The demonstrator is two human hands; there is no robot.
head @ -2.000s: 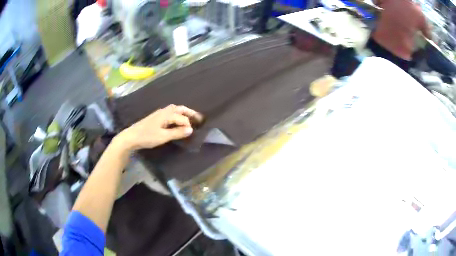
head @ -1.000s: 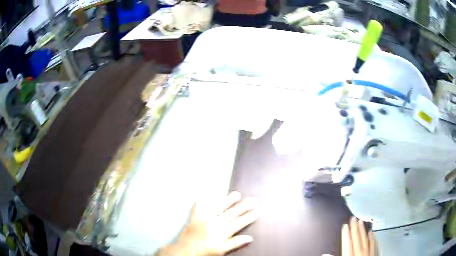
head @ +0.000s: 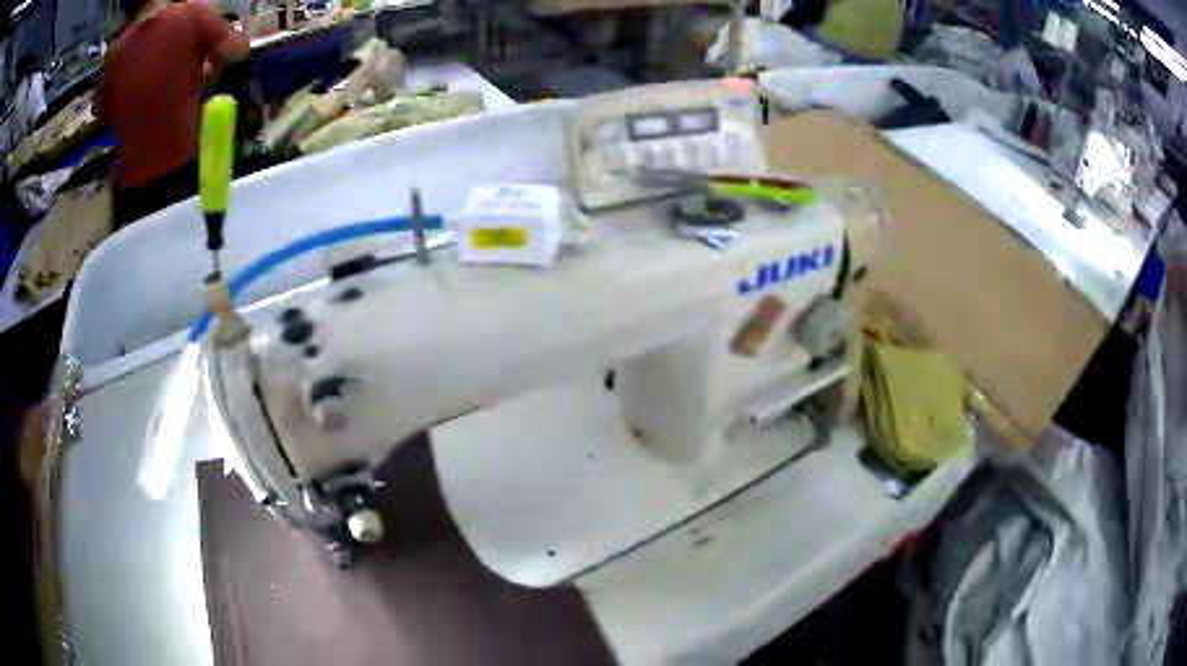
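Neither of my hands shows in the picture. The dark brown garment panel (head: 417,592) lies flat on the white table, under the needle end of the machine and cut off by the lower edge. The white JUKI sewing machine (head: 560,319) stretches across the middle. A green-handled screwdriver (head: 218,163) stands upright over its head at the left. The lit lamp (head: 169,423) hangs beside the head on a blue gooseneck (head: 326,237). A stack of yellow-green pocket pieces (head: 914,406) sits at the right end of the machine.
A control panel (head: 667,137) stands behind the arm. A small white box (head: 508,224) and a yellow-green tool (head: 762,190) lie on top. A brown board (head: 957,260) is at the right, with grey cloth (head: 1028,566) below it. A person in red (head: 163,85) is at the back left.
The view has swung right from the left-hand cloth to the machine and the table's right end. Both hands, on the brown panel a second ago, are now out of the picture.
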